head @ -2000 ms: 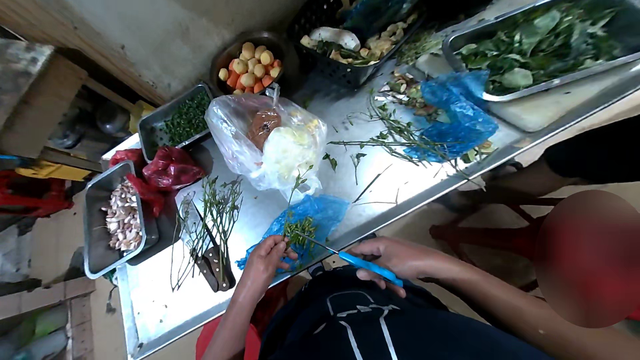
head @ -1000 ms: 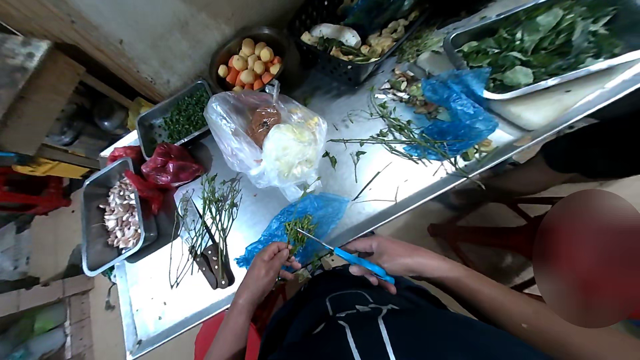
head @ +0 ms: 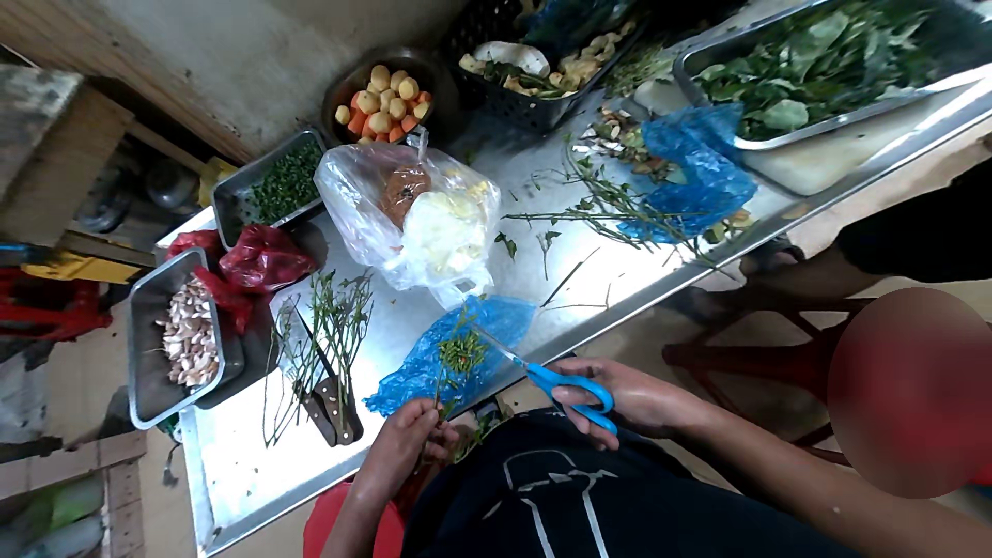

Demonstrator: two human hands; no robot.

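Note:
My left hand (head: 418,438) pinches a thin green plant stem (head: 439,380) near the table edge. In my right hand (head: 612,399) are blue-handled scissors (head: 570,389), their blades pointing up and left toward the stem's top. Small green pieces (head: 463,353), perhaps buds or chilies, lie or hang over a blue plastic bag (head: 418,359); which of these I cannot tell. Left of the bag, leggy green stems (head: 341,318) lie beside two dark-handled knives (head: 335,411). Behind the blue bag sits a clear plastic bag (head: 353,205) with a brown item and a pale one inside.
A metal tray of garlic cloves (head: 190,333), red plastic bags (head: 260,260) and a tray of chopped greens (head: 283,182) stand left. Farther back are a bowl of potatoes and carrots (head: 384,105) and a black crate (head: 535,108). Cut stems (head: 604,205) and a leaf tray (head: 814,70) lie right.
The scissors have moved a little between the frames, their tips staying near the green pieces. My left hand has lowered slightly from the green pieces, with the stem now showing above it.

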